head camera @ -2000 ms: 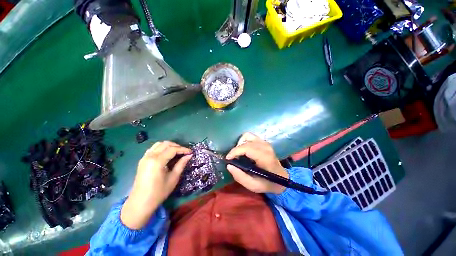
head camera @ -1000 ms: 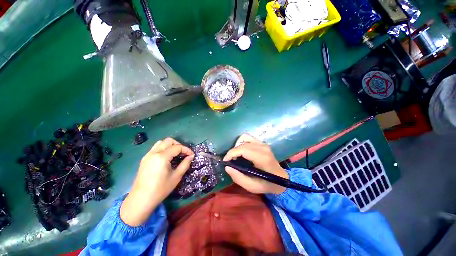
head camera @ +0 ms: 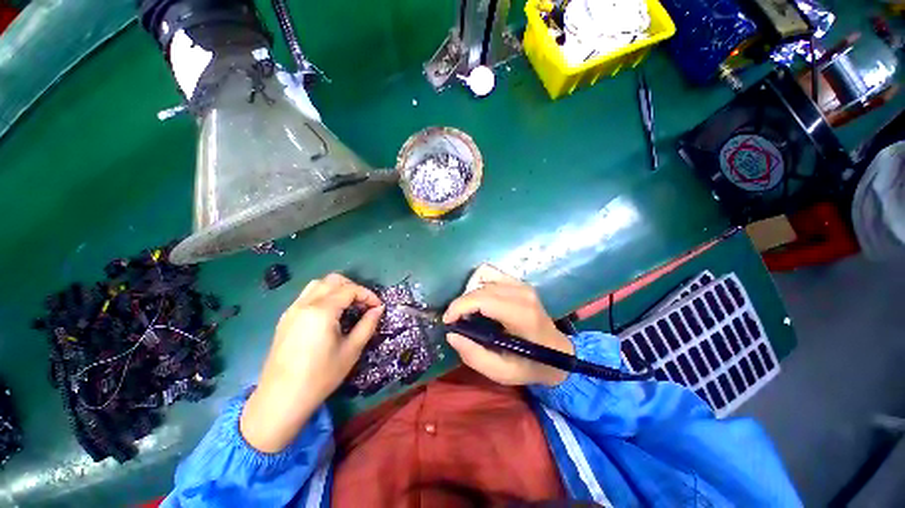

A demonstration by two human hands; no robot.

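Observation:
My right hand (head camera: 506,327) holds a black pen-like soldering iron (head camera: 541,354), its thin metal tip pointing left over the speckled cluster of components (head camera: 395,347). My left hand (head camera: 320,342) has thumb and forefinger together at the cluster's upper left edge, close to the iron's tip. What the fingertips pinch is too small to tell. The cluster lies on the green mat directly in front of me. A dark pile of black components (head camera: 129,347) with a thin pale wire on it lies at the left.
A grey cone hood (head camera: 263,169) stands above the left hand. A round pot with silvery bits (head camera: 440,175) is ahead. A yellow bin (head camera: 605,60), metal bracket (head camera: 474,45), dark stick (head camera: 647,121) and fan (head camera: 751,162) are further off. A slotted tray (head camera: 707,347) is at lower right.
My left hand has shifted slightly against the cluster since the earliest frame. My right hand and the iron have hardly moved. The whole view has shifted slightly.

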